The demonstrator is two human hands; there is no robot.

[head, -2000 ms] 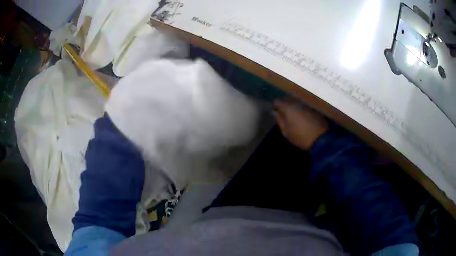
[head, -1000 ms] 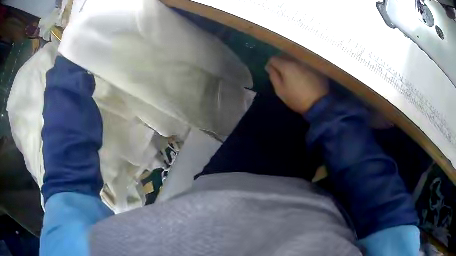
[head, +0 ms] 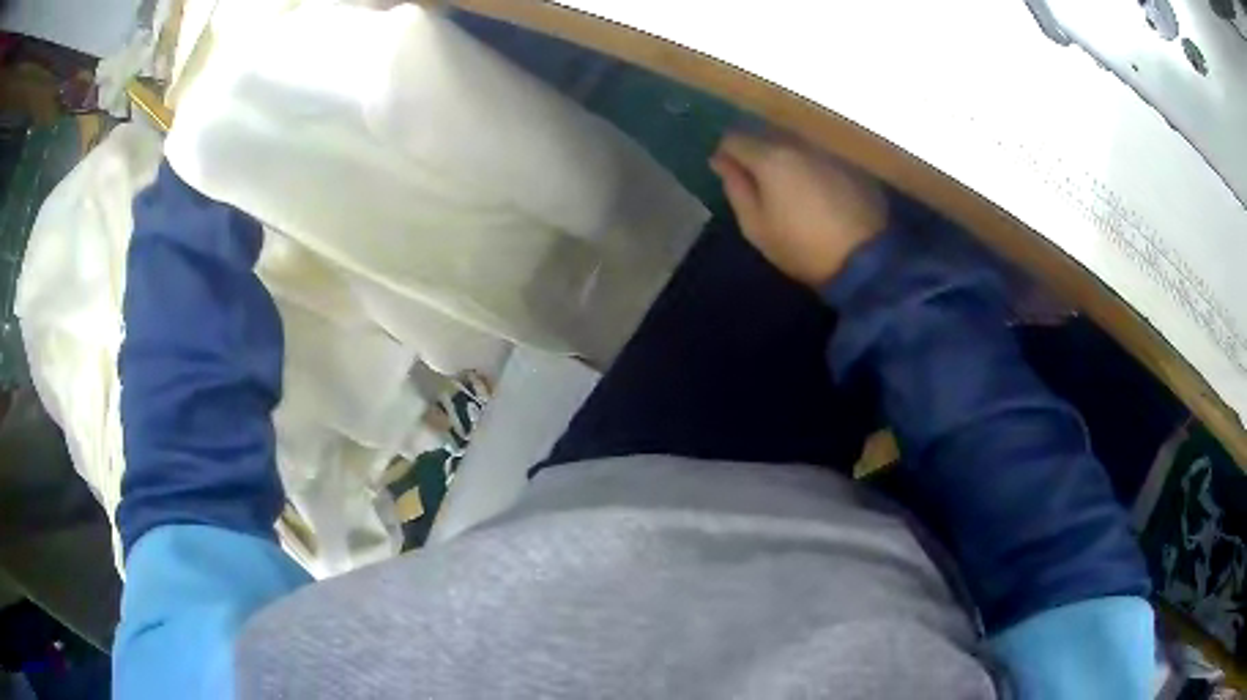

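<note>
A large white cloth piece [head: 410, 178] hangs over my left forearm side and lap, its right edge lying by my dark-clothed thigh. My left hand is hidden beneath or behind the cloth; only my blue left sleeve shows. My right hand [head: 793, 205] is below the brown table edge with its fingers curled in. I cannot tell whether it holds something thin; no tool shows in it.
The white machine table [head: 985, 151] with its brown edge crosses from top centre to lower right. Part of the machine bed plate [head: 1149, 69] shows at top right. A white cloth heap [head: 82, 274] lies at left, with a yellow strip [head: 148, 104] above it.
The white cloth was bunched and blurred, and now hangs spread out further up and left. My left arm has moved left. My right hand has moved slightly up and left. The table appears higher in view.
</note>
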